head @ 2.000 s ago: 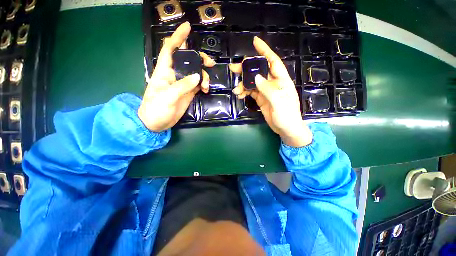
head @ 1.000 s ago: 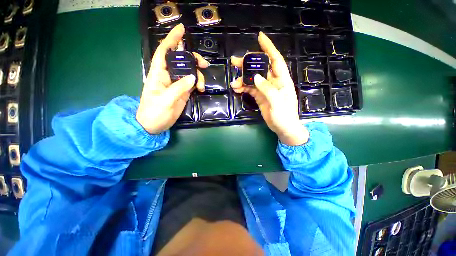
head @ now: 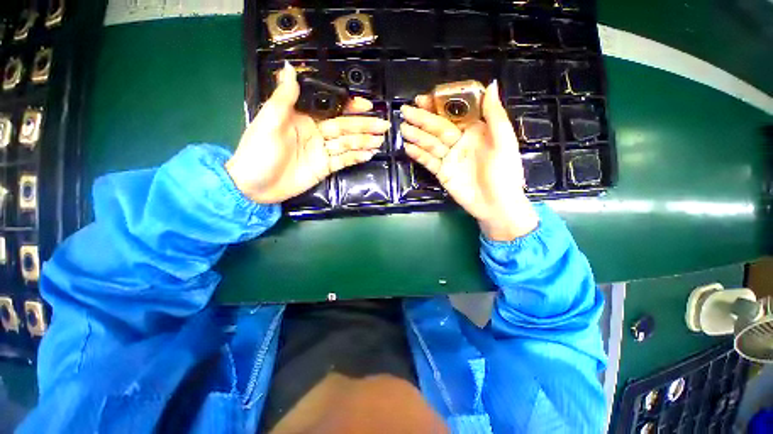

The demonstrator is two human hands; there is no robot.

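Note:
My left hand [head: 297,148], bare and palm up, holds a black smartwatch unit [head: 322,100] between thumb and fingers, its dark round back centre showing. My right hand [head: 470,157], also palm up, holds a gold smartwatch unit [head: 458,102] between thumb and fingers, back up with a dark round centre. Both units are above the black working tray [head: 397,206]. In the tray, two gold units lie back up at the upper left, one of them here [head: 354,30], and a black unit [head: 356,78] lies below them.
A tray with rows of gold units [head: 28,193] lies at the far left. Dark units [head: 584,169] sit in the working tray's right columns. At lower right are a small fan [head: 754,331], a small dark object [head: 643,328] and another tray [head: 678,398]. A green mat [head: 373,254] lies underneath.
Both units have been turned over, from lit screens with text facing up to their backs showing. My hands have rolled palm up with the fingers stretched inward.

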